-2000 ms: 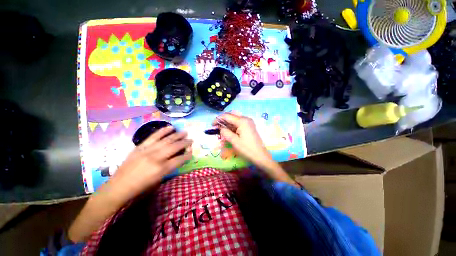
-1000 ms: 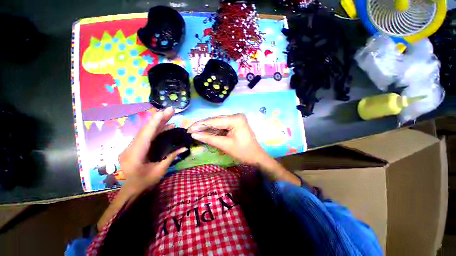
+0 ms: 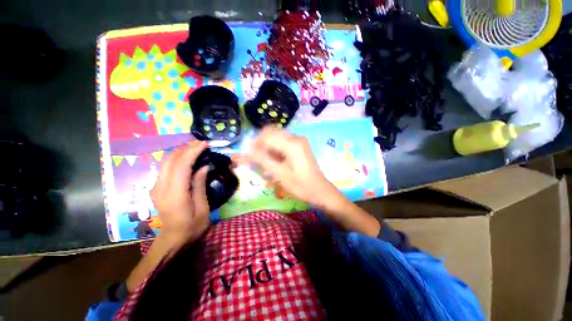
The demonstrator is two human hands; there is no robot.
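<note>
My left hand (image 3: pixel 179 188) holds a glossy black plastic housing (image 3: pixel 219 180) at the near part of the picture board (image 3: pixel 313 147), fingers along its left side. My right hand (image 3: pixel 282 162) is just right of that housing, blurred, fingertips bunched; whether it holds anything cannot be told. Three more black housings lie beyond: one with red and blue dots (image 3: pixel 207 45), one with blue and yellow dots (image 3: pixel 214 114), and one with yellow dots (image 3: pixel 272 103).
A red wired bunch (image 3: pixel 298 47) lies at the board's far edge. A small black part (image 3: pixel 320 106) is near it. Right of the board are a heap of black parts (image 3: pixel 401 75), a yellow squeeze bottle (image 3: pixel 481 137), plastic bags (image 3: pixel 483 81), a fan (image 3: pixel 505 28) and a carton (image 3: pixel 439 251).
My right hand has moved away from the housing, up and to the right. My left hand has taken hold of the housing since the earliest frame and now holds it turned differently.
</note>
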